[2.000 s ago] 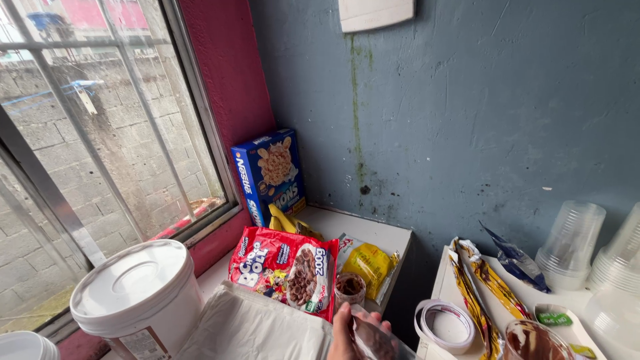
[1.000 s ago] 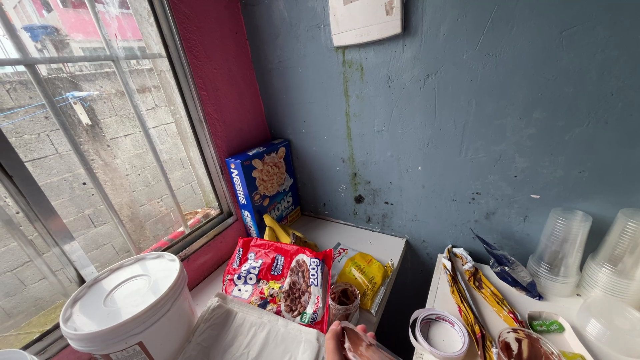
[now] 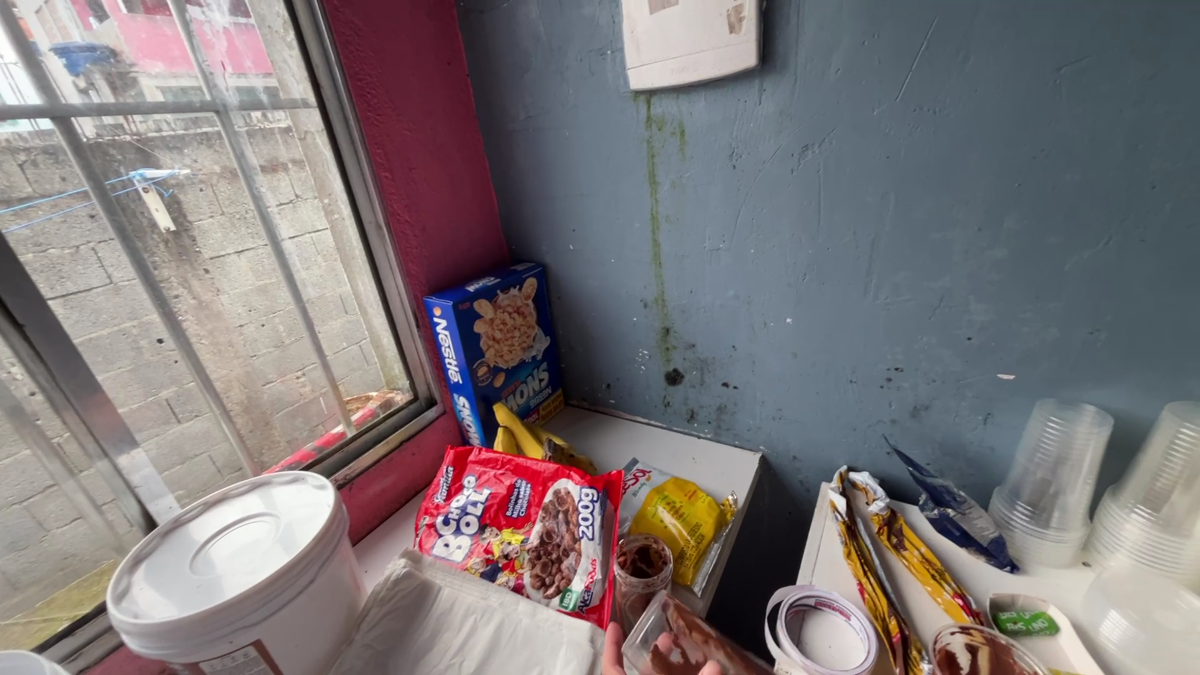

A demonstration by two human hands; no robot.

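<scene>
At the bottom edge, fingers of a hand, apparently my left hand (image 3: 614, 652), hold a clear plastic cup (image 3: 689, 637) smeared inside with brown chocolate-like spread; the cup lies tilted, its rim toward the left. My right hand is not clearly seen. Just behind the cup stands a small jar (image 3: 643, 570) with brown residue. A red bag of chocolate cereal (image 3: 516, 534) lies left of the jar, and a yellow and silver packet (image 3: 675, 520) lies behind it. White plastic bags or sheets (image 3: 469, 623) lie in front of the cereal bag.
A lidded white bucket (image 3: 239, 572) stands left, by the barred window. A blue cereal box (image 3: 497, 352) and bananas (image 3: 530, 441) are in the corner. On the right surface are a tape roll (image 3: 825, 633), opened wrappers (image 3: 881, 562), a spread-smeared container (image 3: 984, 652) and stacked clear cups (image 3: 1050, 483).
The cup now lies with its open rim more plainly in view. The view has shifted slightly.
</scene>
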